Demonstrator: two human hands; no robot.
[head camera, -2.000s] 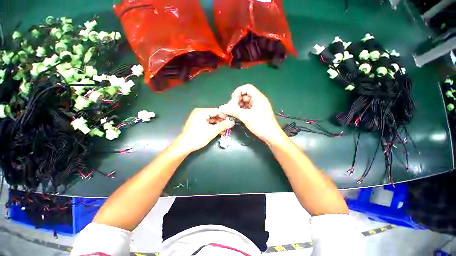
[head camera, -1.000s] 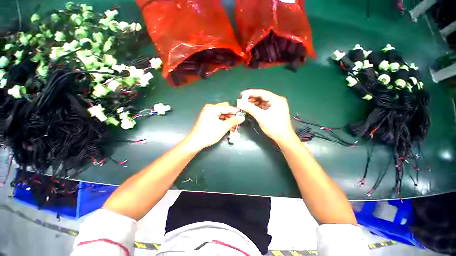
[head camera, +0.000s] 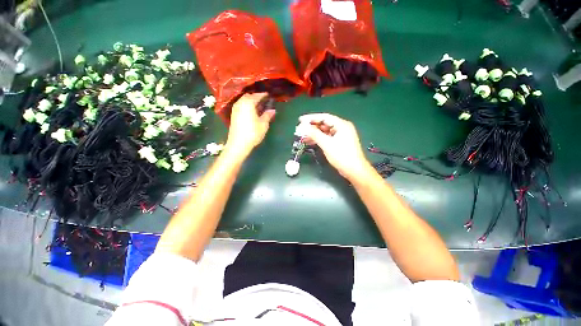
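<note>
My right hand (head camera: 331, 137) grips the top of a small unit near the bench's middle. Its round white end fitting (head camera: 292, 168) hangs below the fingers, with a narrow board and lead wires between. My left hand (head camera: 250, 120) is at the open mouth of the left red plastic bag (head camera: 239, 51), its fingertips among the black sleeves; whether it grips one is not clear. A second red bag (head camera: 337, 35) with a white label holds more black sleeves (head camera: 341, 73). A black coiled cable (head camera: 384, 169) lies right of my right hand.
A loose heap of black cables (head camera: 108, 159) with white fittings covers the left of the green bench. A neater bundle of sleeved units (head camera: 503, 127) lies at the right. Below the edge are a blue bin (head camera: 137, 255) at left and a blue plastic stool or crate (head camera: 503, 290) at right.
My left hand has left the unit and moved up to the left red bag's mouth. My right hand still holds the unit, whose lower white fitting now shows clearly. The view has shifted a little.
</note>
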